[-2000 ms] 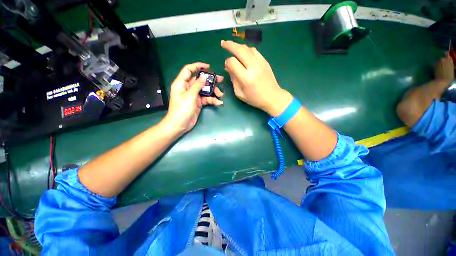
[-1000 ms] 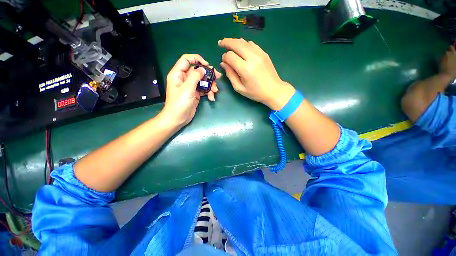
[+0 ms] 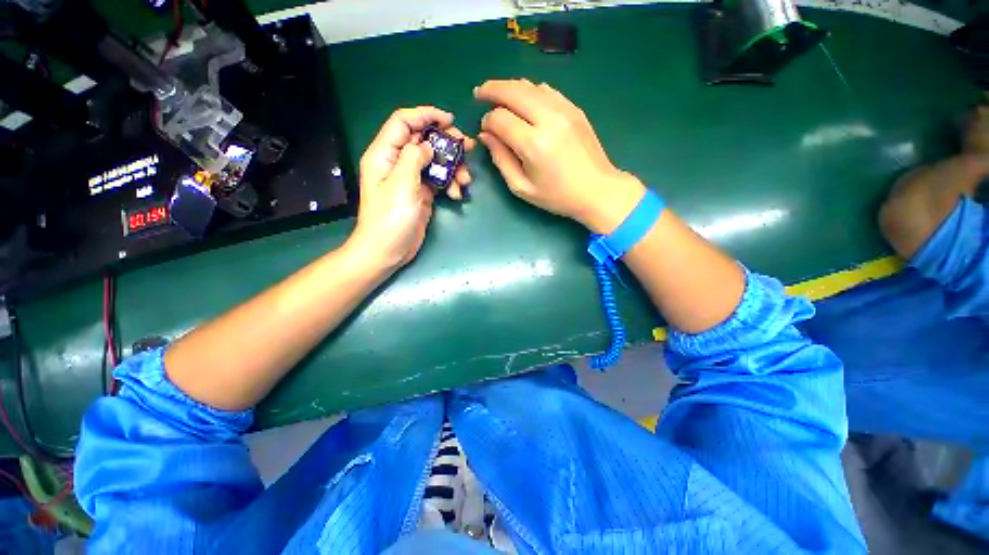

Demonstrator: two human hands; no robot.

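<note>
A small black module (image 3: 442,158) with white and silver marks is held between the thumb and fingers of my left hand (image 3: 397,190), above the green bench. My right hand (image 3: 542,146) is just to the right of it, fingers curled and fingertips pointing left towards the module, with a small gap between. No object shows in my right hand. A blue wrist strap (image 3: 632,226) with a coiled cord is on my right wrist.
A black test fixture (image 3: 130,233) with clear blocks and red digits stands at left. A dark rectangle with an orange flex tail (image 3: 556,38) lies on the green bench (image 3: 456,309) near the white strip. A solder spool (image 3: 763,16) is at upper right. A neighbour's arm (image 3: 933,201) is at right.
The view has shifted, so the flex part and spool sit higher in the picture. My left hand has tilted the module slightly. My right hand stays close beside it. The red digits have changed.
</note>
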